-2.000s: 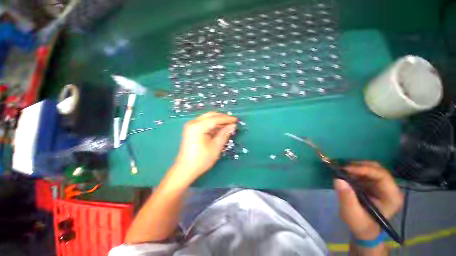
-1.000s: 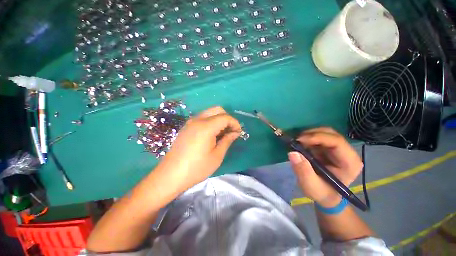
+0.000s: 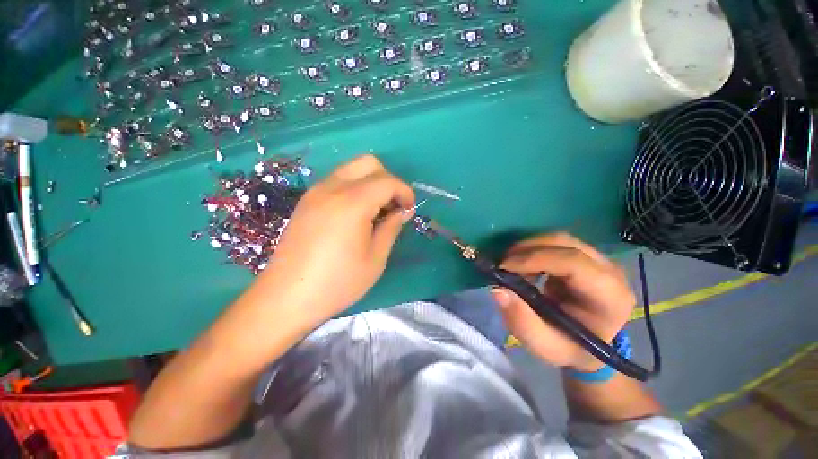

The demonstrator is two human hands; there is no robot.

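Observation:
My left hand [image 3: 345, 215], bare, pinches something tiny between thumb and forefinger just above the green mat; a small module shows at the fingertips, but its details are too small to tell. My right hand [image 3: 569, 300] holds the black soldering iron [image 3: 547, 314] like a pen. The iron's tip points up and left and is at the small module [image 3: 423, 225] by my left fingertips; whether they touch cannot be told. A pale strip [image 3: 436, 191] lies on the mat just beyond the tip. A heap of wired components [image 3: 254, 211] lies left of my left hand, partly hidden by it.
The clear blister tray [image 3: 390, 56] with modules lies at the back. An off-white pot [image 3: 650, 58] and a black fume fan [image 3: 700, 184] stand at right. White pens [image 3: 27, 202], a thin dark brush [image 3: 70, 300] and a red crate [image 3: 72, 420] are at left.
The iron's tip has moved down and left from near the pale strip to the module at my left fingertips. The view has shifted slightly. My left hand keeps its pinch.

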